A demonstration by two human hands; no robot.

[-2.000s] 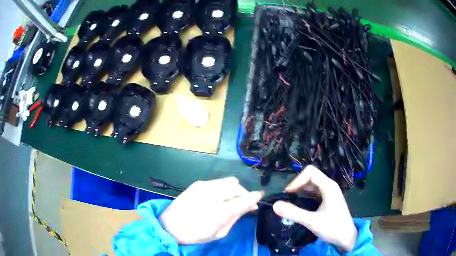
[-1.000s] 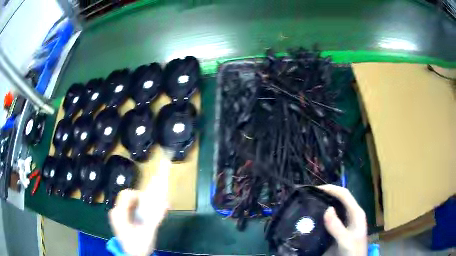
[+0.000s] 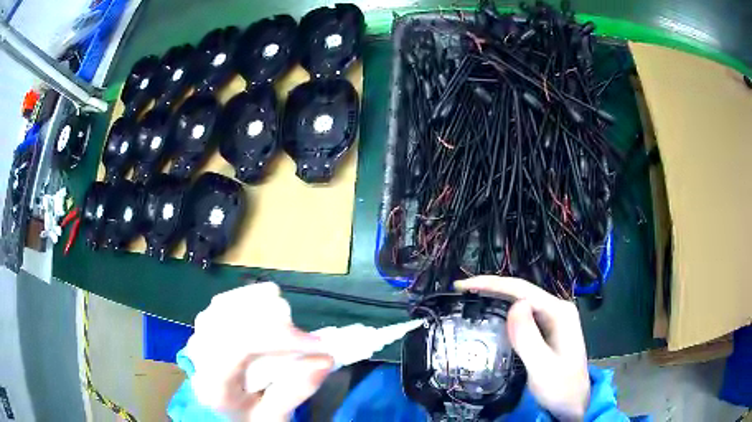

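My right hand (image 3: pixel 551 342) holds a black earcup housing (image 3: pixel 416 363), open side up, at the near bench edge. Its inside looks pale and shiny with a round white centre. A black boom microphone (image 3: pixel 330 295) extends left from the cup's upper left side along the bench. My left hand (image 3: pixel 247 350) grips a white glue bottle (image 3: pixel 350 344), lying nearly flat. Its thin nozzle points right, with the tip at the cup's upper left edge where the boom enters. Whether the tip touches is not clear.
Several black earcups (image 3: pixel 323 124) lie in rows on a cardboard sheet (image 3: pixel 284 235) at left. A parts tray (image 3: pixel 386 247) heaped with booms stands in the middle. More cardboard (image 3: pixel 701 198) is at right. Red-handled pliers (image 3: pixel 72 229) lie at the bench's left end.
My left hand has taken the glue bottle from the cardboard sheet and brought it to the cup. My right hand still holds the cup, now back nearer my body.
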